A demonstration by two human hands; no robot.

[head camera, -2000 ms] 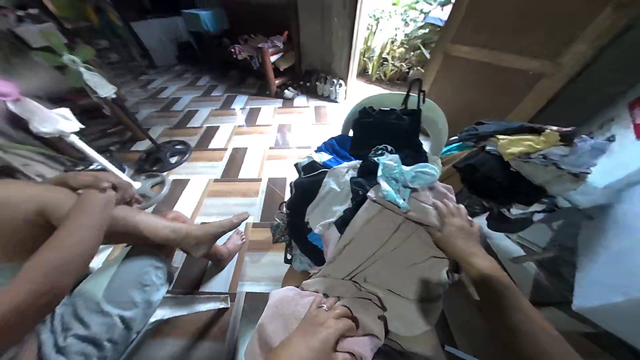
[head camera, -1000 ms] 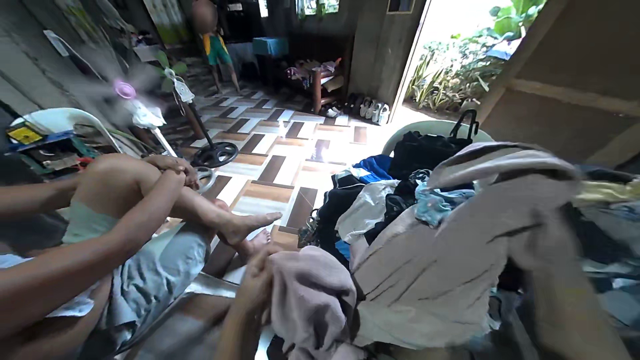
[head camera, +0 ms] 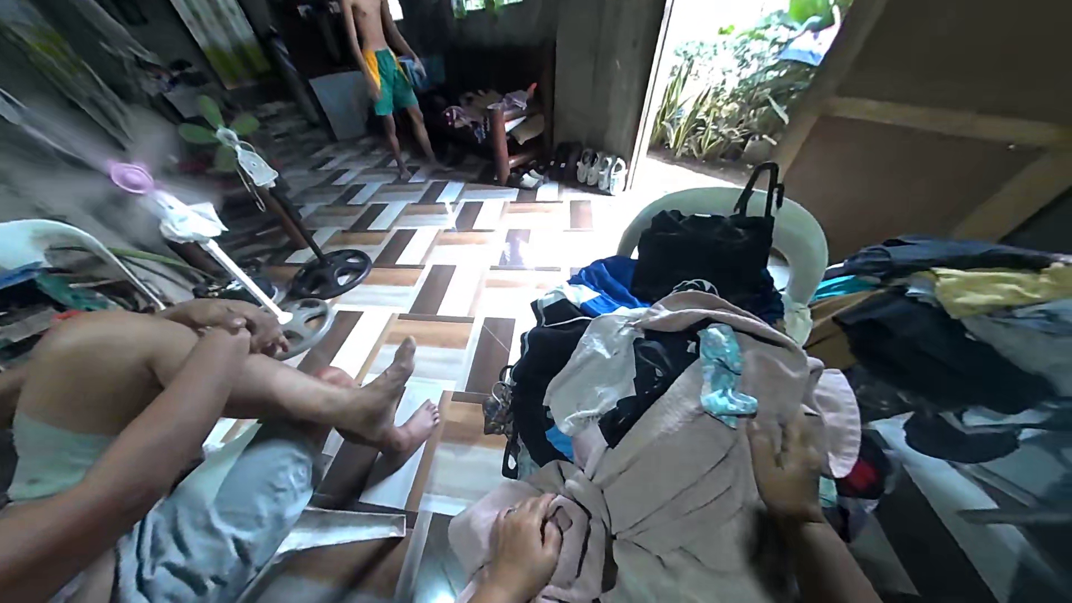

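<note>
A beige-pink garment (head camera: 670, 494) lies spread over a heap of clothes, its near end bunched up. My left hand (head camera: 526, 544) is closed on the bunched cloth at the lower middle. Further right, my right hand (head camera: 785, 469) rests on the garment near its right edge, slightly blurred, with the fingers pointing away from me. Just beyond that hand a light-blue crumpled cloth (head camera: 724, 377) lies on the garment. A white cloth (head camera: 593, 368) and black clothes (head camera: 540, 385) show at the heap's left side, and a black bag with handles (head camera: 703, 251) sits behind.
A pale green plastic chair (head camera: 808, 243) stands behind the heap. More clothes (head camera: 938, 335) are piled at right. A seated person's legs (head camera: 276, 389) and arms are close on the left, beside a fan (head camera: 132, 177). Another person (head camera: 385, 75) stands at the back near shoes (head camera: 599, 170).
The garment, lifted on the right a second ago, now lies lower over the heap. My right hand has come down onto it. The light-blue cloth now lies on top of the garment.
</note>
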